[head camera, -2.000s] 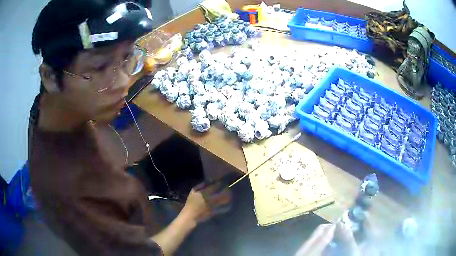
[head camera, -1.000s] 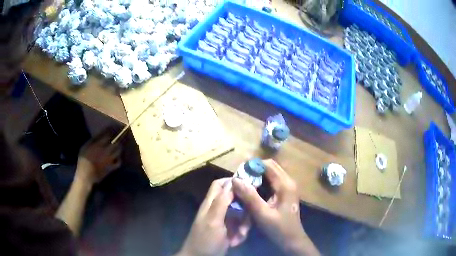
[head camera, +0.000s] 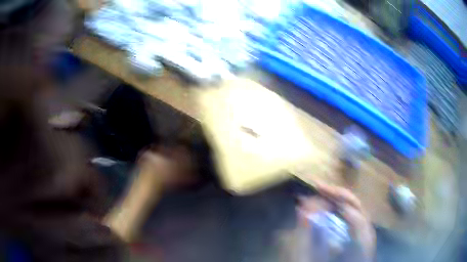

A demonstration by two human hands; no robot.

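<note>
The frame is strongly blurred. My right hand (head camera: 353, 217), at the bottom right, has its fingers curled round a purple-and-white piece (head camera: 330, 228). My left hand (head camera: 297, 245) is a faint blur at the bottom edge, against the left side of that piece; its fingers cannot be made out. A second assembled piece (head camera: 355, 146) stands on the table between my hands and the large blue tray. A white ruffled piece (head camera: 403, 198) sits on the table to the right of my right hand.
The large blue tray (head camera: 327, 88) holds rows of purple pieces. A heap of white pieces (head camera: 179, 30) lies at the upper left. A cardboard pad (head camera: 256, 135) lies at the table edge. Another person's arm (head camera: 138, 197) is at left. Grey-green pieces (head camera: 435, 82) are at far right.
The view has swung left and blurred, so the table things sit further right. My hands with the piece are lower and further right in the picture. The other person's stick no longer shows clearly.
</note>
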